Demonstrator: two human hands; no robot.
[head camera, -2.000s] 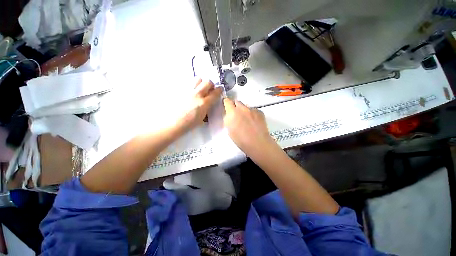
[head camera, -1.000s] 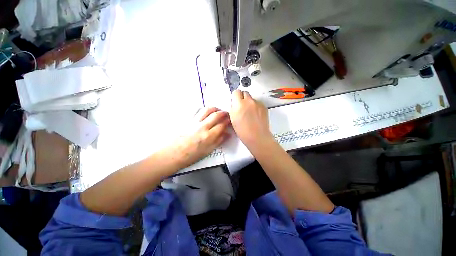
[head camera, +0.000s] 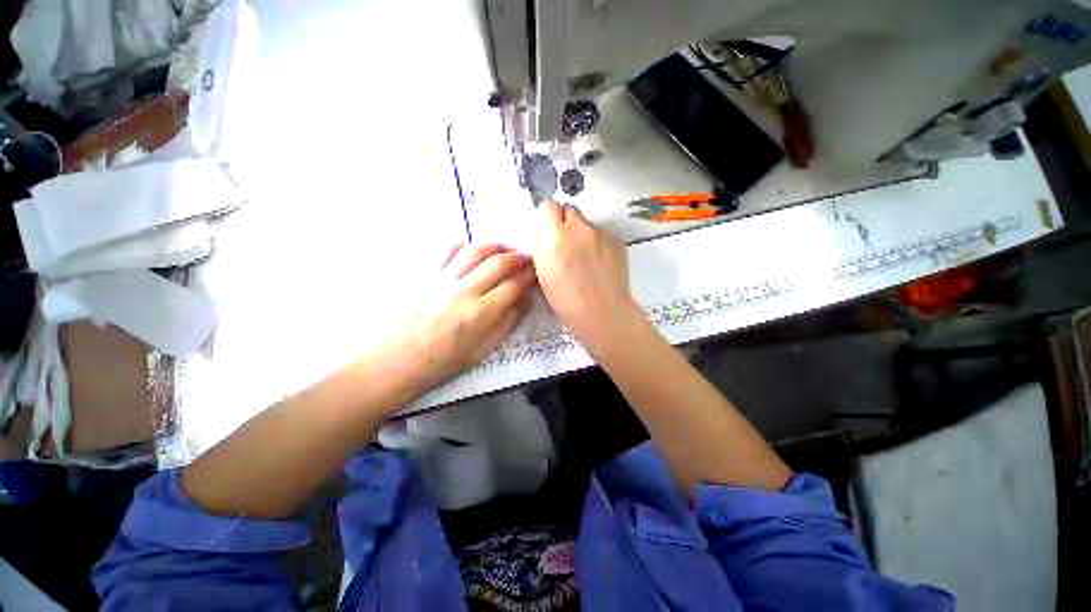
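My left hand (head camera: 485, 293) and my right hand (head camera: 577, 265) are close together on the white table, just in front of the needle area of the sewing machine (head camera: 778, 36). The fingers of both hands are bent and pinched close to the table. A white fabric piece between them is hardly told from the bright tabletop, and its edges are lost in glare. The round metal plate (head camera: 541, 179) lies just beyond my right fingertips. The machine's presser foot is too blurred to make out.
Orange-handled snips (head camera: 682, 206), a black phone-like rectangle (head camera: 706, 123) and a dark red handle (head camera: 797, 134) lie right of the needle. White cut pieces (head camera: 114, 213) are stacked at left. White cloth (head camera: 479, 448) hangs below the table edge. A ruler print (head camera: 730, 301) runs along the front edge.
Since two seconds ago, my left hand has moved back from the needle towards the front edge. The blue line shows more fully. The white strip end seen below my hands a second ago is no longer visible.
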